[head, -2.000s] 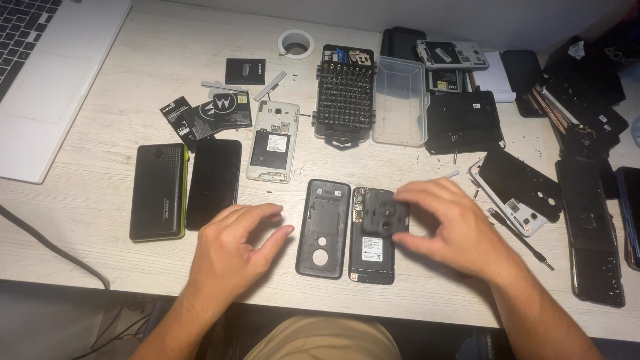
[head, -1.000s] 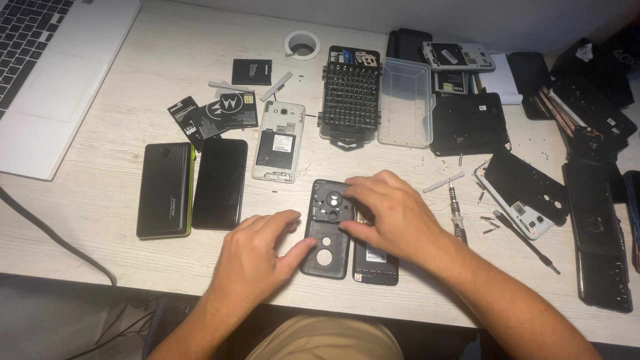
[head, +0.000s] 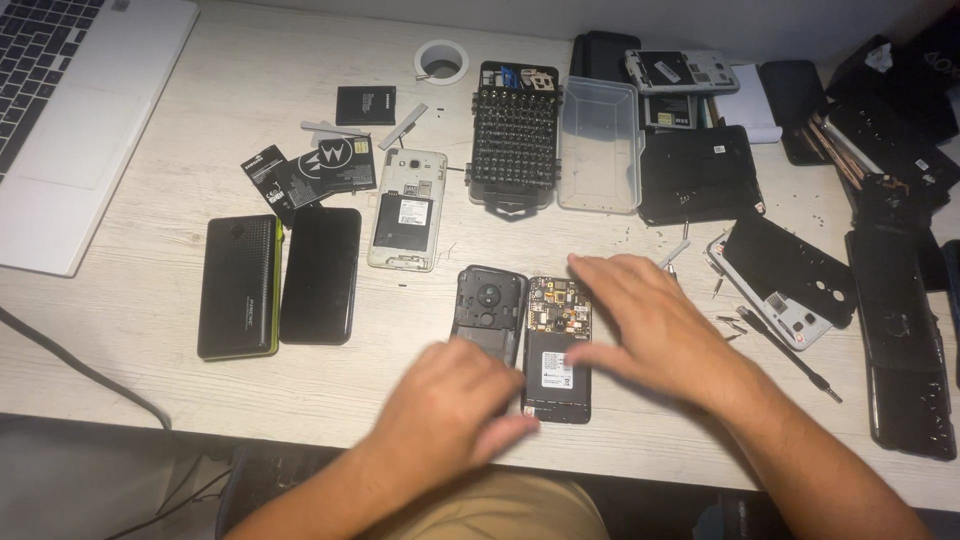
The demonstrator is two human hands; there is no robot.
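An opened smartphone lies on the table with its circuit board showing at the top and its battery area, bearing a white label, below. Close on its left is a black phone back cover, inner side up, with a dark camera frame piece at its upper end. My left hand is over the cover's lower part, fingers curled, thumb by the phone's lower left edge; whether it grips anything is hidden. My right hand hovers at the phone's right edge with thumb and fingers apart and nothing between them.
Behind stand a screwdriver bit case and its clear plastic lid. A silver phone, a dark phone and a power bank lie left. At right are loose screws, a thin screwdriver and phone parts; a laptop is far left.
The camera frame piece, in my right hand two seconds ago, now rests on the back cover's upper end. My right hand has moved off it to the right; my left hand has come over the cover.
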